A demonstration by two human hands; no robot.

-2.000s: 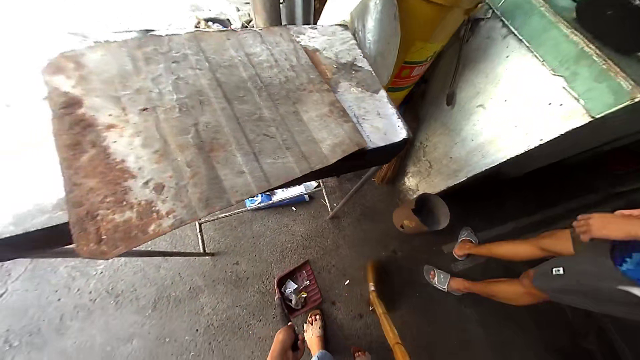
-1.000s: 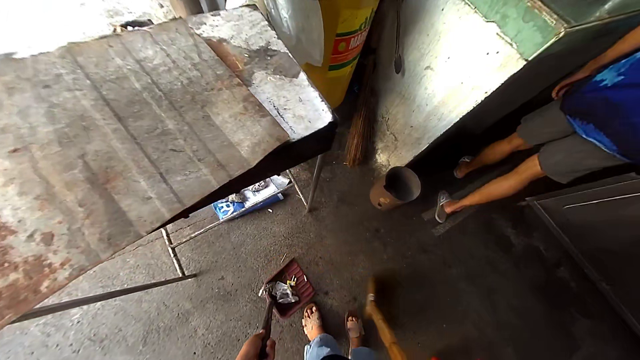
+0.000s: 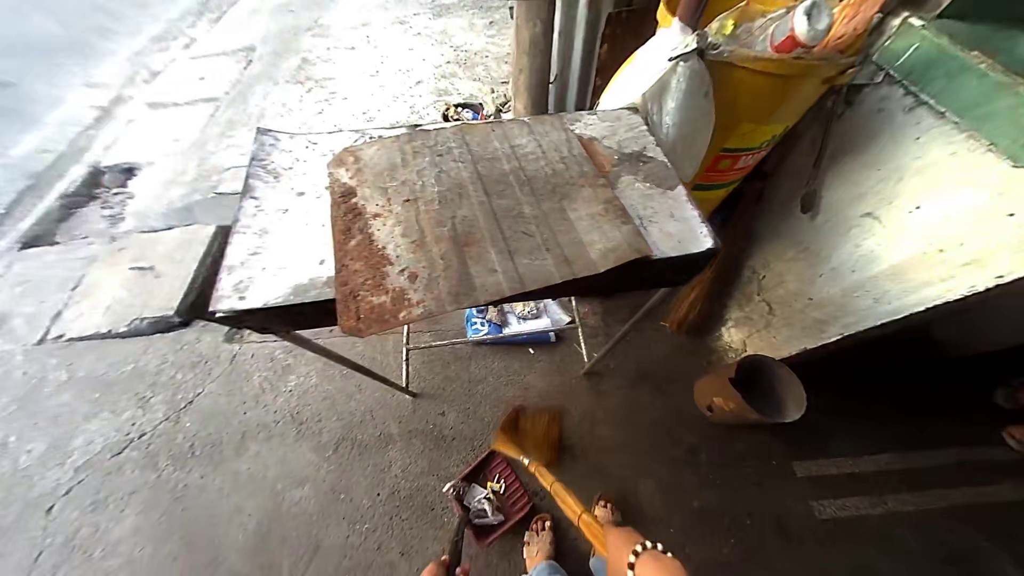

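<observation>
At the bottom edge my left hand (image 3: 438,567) grips the dark handle of a red ribbed dustpan (image 3: 516,498). Crumpled wrappers and small litter (image 3: 483,504) lie in the pan, which rests on the concrete floor. My right hand (image 3: 632,550), with a beaded bracelet at the wrist, is closed on the yellow handle of a soft broom (image 3: 552,488). The broom's blurred bristles are at the floor just above and right of the dustpan's far edge. My sandalled feet are beside the pan, under the broom handle.
A metal table (image 3: 280,240) bearing a rusty sheet (image 3: 480,216) stands ahead, its legs on the floor. A blue-and-white packet (image 3: 520,320) lies beneath. At right are a cylindrical container (image 3: 748,392), a stick broom (image 3: 696,296), a yellow sack (image 3: 744,120), a concrete wall and part of another person's feet.
The broom head has come into clear view by the dustpan, and my right hand now shows. The other person has mostly left the view at right. The view has shifted.
</observation>
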